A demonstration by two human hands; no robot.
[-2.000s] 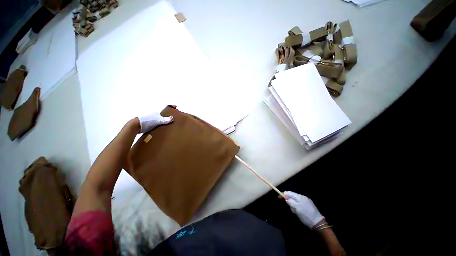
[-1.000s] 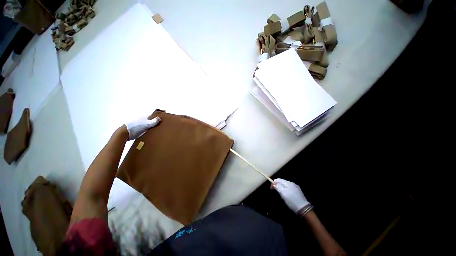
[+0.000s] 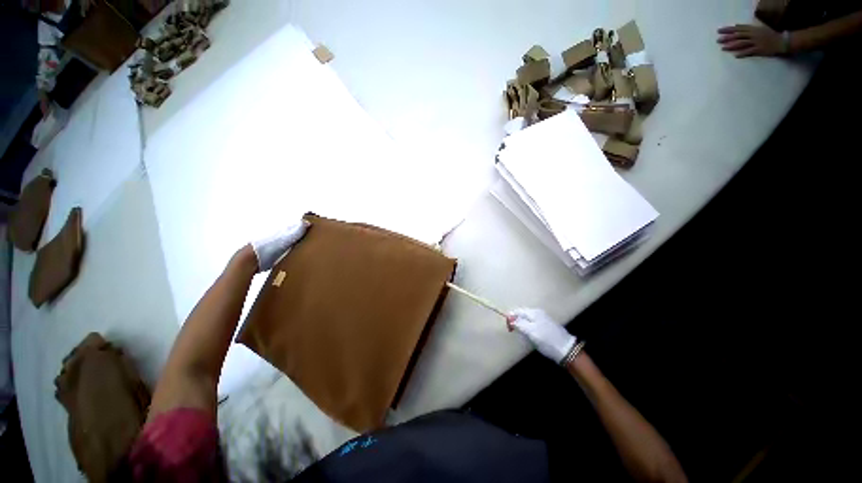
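Note:
A brown handbag (image 3: 352, 316) lies flat across the white sheet stack (image 3: 246, 141) and the table's near edge, against my dark apron. A small pale mark shows near its left side. My left hand (image 3: 280, 245), in a white glove, grips the bag's upper left corner. My right hand (image 3: 542, 335), also gloved, is right of the bag and holds the end of a thin pale strip (image 3: 478, 300). The strip runs to the bag's right edge; I cannot tell if it is a cord or a tape. Its other end is hidden at the bag.
White cards (image 3: 578, 189) are stacked at right, with coiled olive straps (image 3: 595, 90) behind. Limp brown bags (image 3: 99, 406) lie at left. More straps (image 3: 175, 47) are at the back left. Another person's hand (image 3: 753, 41) rests on the table at far right.
My right hand has moved in toward the bag, and less of the strip shows between them. The bag's right edge has lifted a little, showing a dark side. Another person's hand has appeared at far right.

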